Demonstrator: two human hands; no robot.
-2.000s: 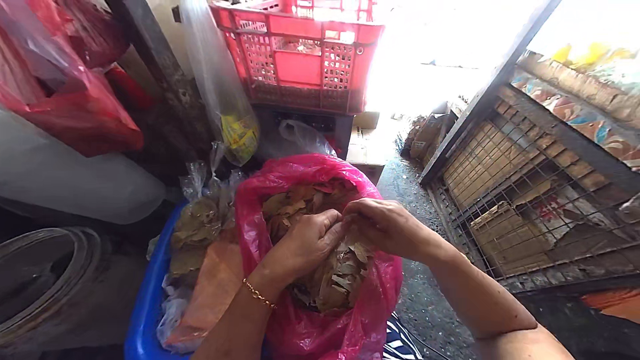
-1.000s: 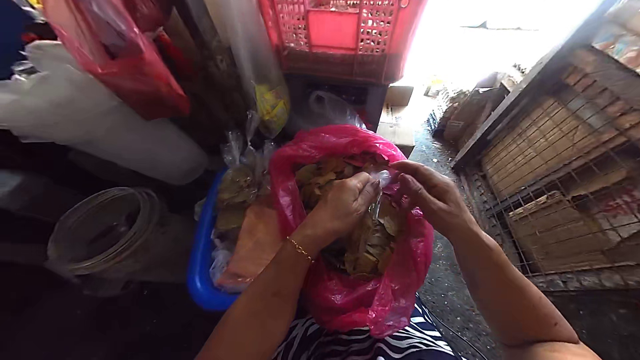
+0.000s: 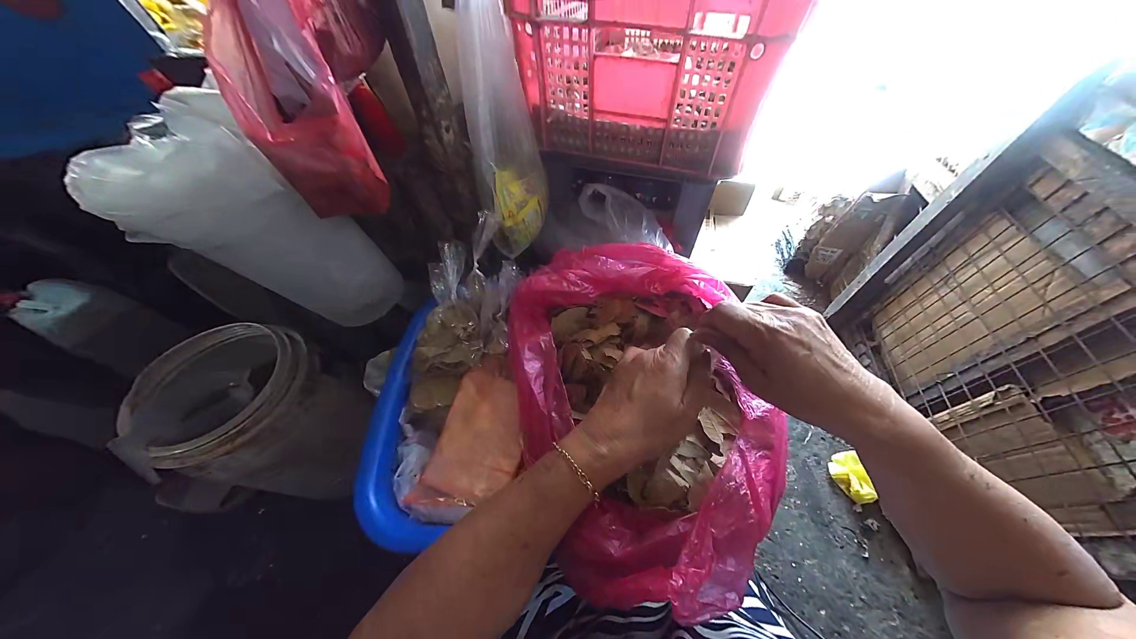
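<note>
A pink plastic bag [image 3: 728, 524] stands open in front of me, holding dried brown leaves [image 3: 590, 342]. Over its mouth, my left hand [image 3: 643, 395] and my right hand [image 3: 768, 351] meet with their fingertips pinched together. A clear plastic bag of dried leaves [image 3: 679, 470] hangs below my fingers, its gathered top mostly hidden between them. Left of the pink bag, a blue plastic tub [image 3: 382, 497] holds knotted clear bags of leaves [image 3: 446, 346] and an orange packet [image 3: 475, 435].
A red plastic crate [image 3: 635, 84] is behind the bag. Wire mesh panels [image 3: 1003, 328] backed with cardboard stand at right, near a yellow scrap [image 3: 852, 477] on the floor. At left are a round clear container [image 3: 213, 399], a roll of translucent plastic [image 3: 257, 222] and a hanging red bag [image 3: 306, 124].
Both hands stay together over the pink bag; the clear plastic seen between them one second ago is now mostly hidden by the fingers. The view has shifted toward the left.
</note>
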